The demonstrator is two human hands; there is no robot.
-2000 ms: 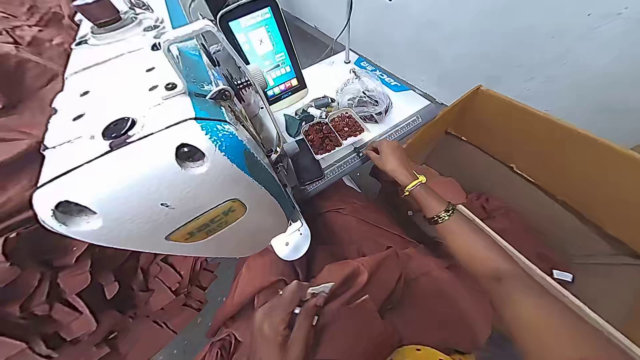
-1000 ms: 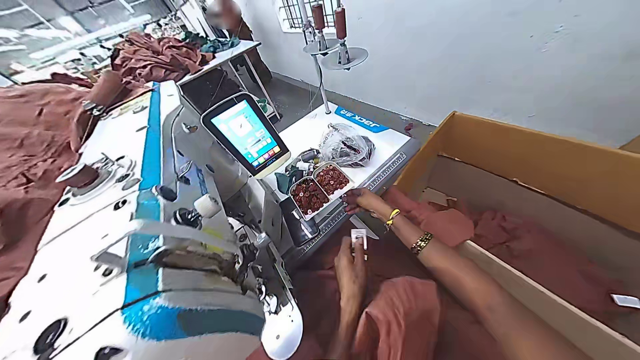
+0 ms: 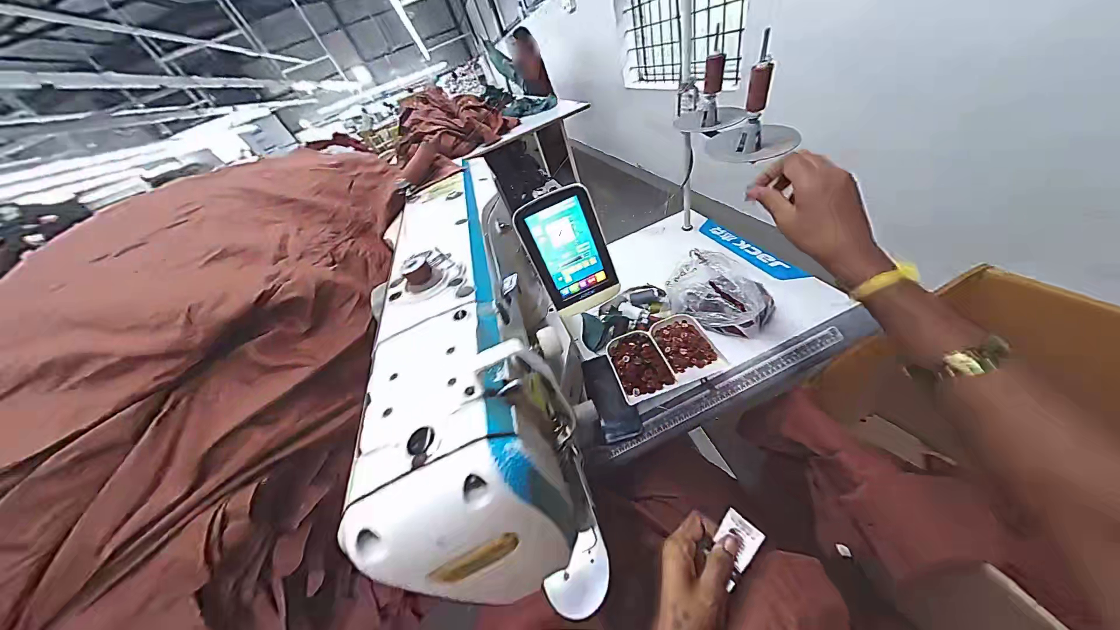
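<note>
My left hand (image 3: 696, 569), low in the view, pinches a small white label (image 3: 739, 541) that bears writing, above reddish-brown fabric (image 3: 779, 595). Raised at the right, my right hand (image 3: 809, 210) has thumb and fingertips brought together near the thread stand; whether something tiny is between them cannot be told. To the left of both hands is the white and blue Jack sewing machine (image 3: 437, 420) with its lit control screen (image 3: 567, 245). Two small trays of red-brown buttons (image 3: 643, 363) sit on the white table (image 3: 787, 302), beside a clear plastic bag (image 3: 722, 293).
Cones of brown thread (image 3: 759, 86) stand on the thread stand. A large heap of reddish-brown fabric (image 3: 192, 306) fills the left. A cardboard box (image 3: 1041, 324) stands at the right, behind my right forearm. A person (image 3: 529, 66) is at a far table.
My right hand has risen from the table edge by the button trays to near the thread cones. My left hand still holds the label. The view has tilted up.
</note>
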